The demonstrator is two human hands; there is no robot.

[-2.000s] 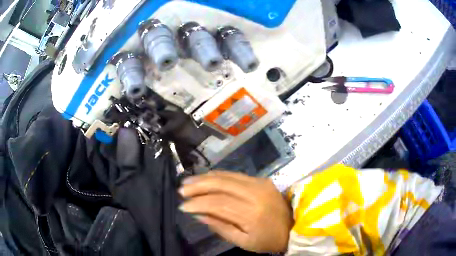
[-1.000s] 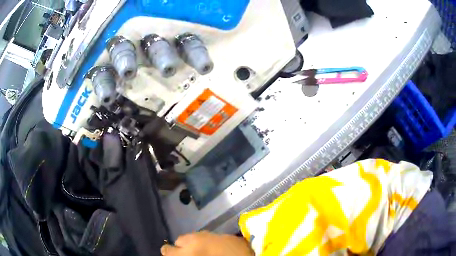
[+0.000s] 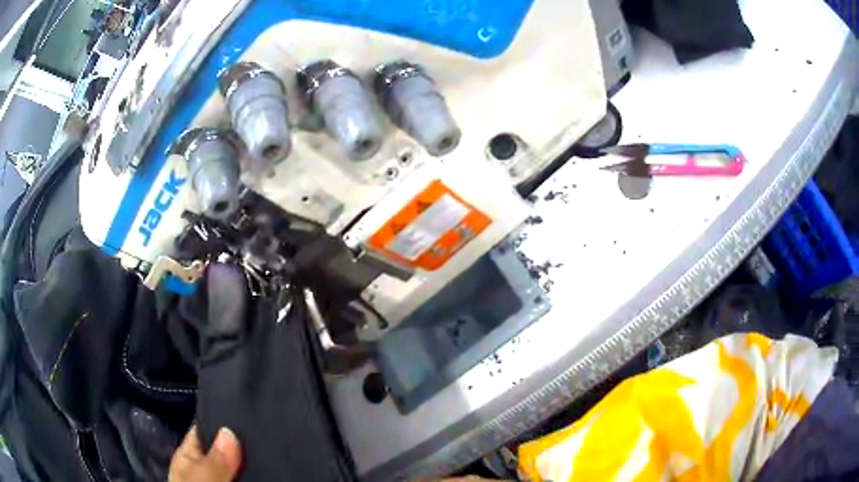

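A dark fabric band (image 3: 259,395) runs from the needle area (image 3: 247,252) of the white and blue JACK overlock machine (image 3: 471,61) down to the bottom edge. It is part of or lies against a heaped dark garment (image 3: 66,329) with light stitching. My left hand (image 3: 204,458) shows only its fingertips at the bottom edge, closed on the left side of the band. My right hand is almost wholly cut off by the bottom edge; only a sliver of skin (image 3: 461,479) and the yellow and white sleeve (image 3: 659,414) show.
Thread snips (image 3: 692,160) with pink and blue handles lie right of the machine. A black cloth pile (image 3: 697,28) is behind them. Black lint is scattered by the grey recess (image 3: 461,329). A ruler scale follows the table's front edge (image 3: 650,325). A blue crate (image 3: 810,240) is at the right.
My right hand has moved from the fabric beside the machine down to the bottom edge, mostly out of view. My left fingertips have appeared on the band. The camera view has shifted.
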